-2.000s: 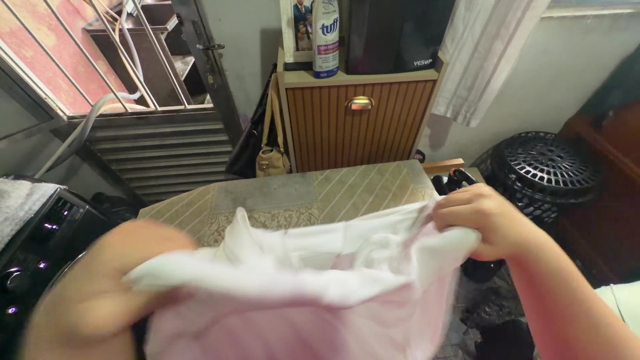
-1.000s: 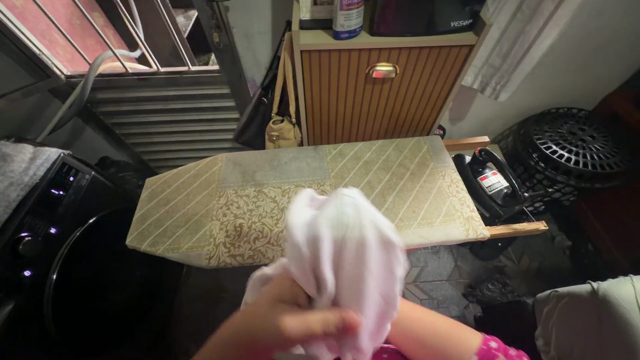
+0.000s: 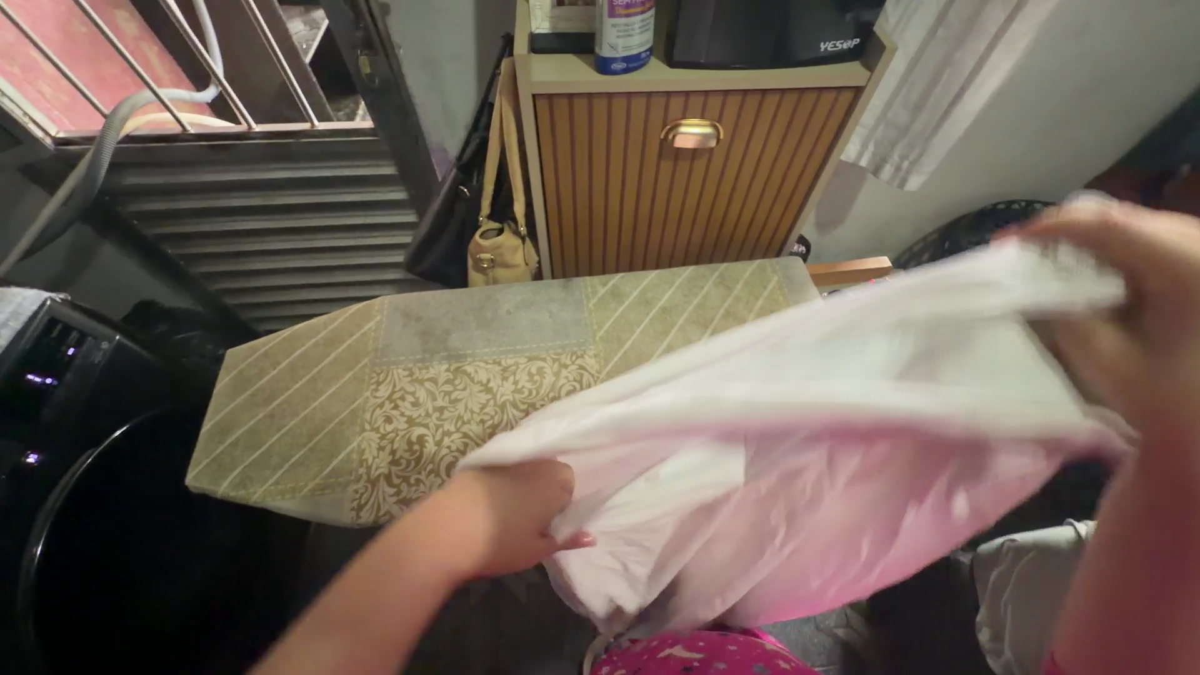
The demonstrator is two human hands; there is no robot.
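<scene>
A white and pale pink cloth (image 3: 806, 450) is stretched between my two hands, slanting up to the right and blurred by motion. My left hand (image 3: 516, 516) grips its lower left edge, over the near side of the ironing board (image 3: 478, 403). Higher up at the right, my right hand (image 3: 1116, 281) holds the opposite end, its fingers blurred. The cloth covers the board's right part and hides the iron's place. The board's patterned cover shows stripes, a plain grey patch and a leafy print.
A cabinet (image 3: 694, 187) with a slatted front stands behind the board, bearing a spray bottle (image 3: 624, 37). Handbags (image 3: 502, 253) hang beside it. A black front-loading appliance (image 3: 122, 525) is at left, a black basket (image 3: 975, 230) at right, a metal gate (image 3: 272, 216) at back left.
One second ago the cloth was bunched between my hands in front of the board. Now it is spread wide, and my right hand has moved up and to the right.
</scene>
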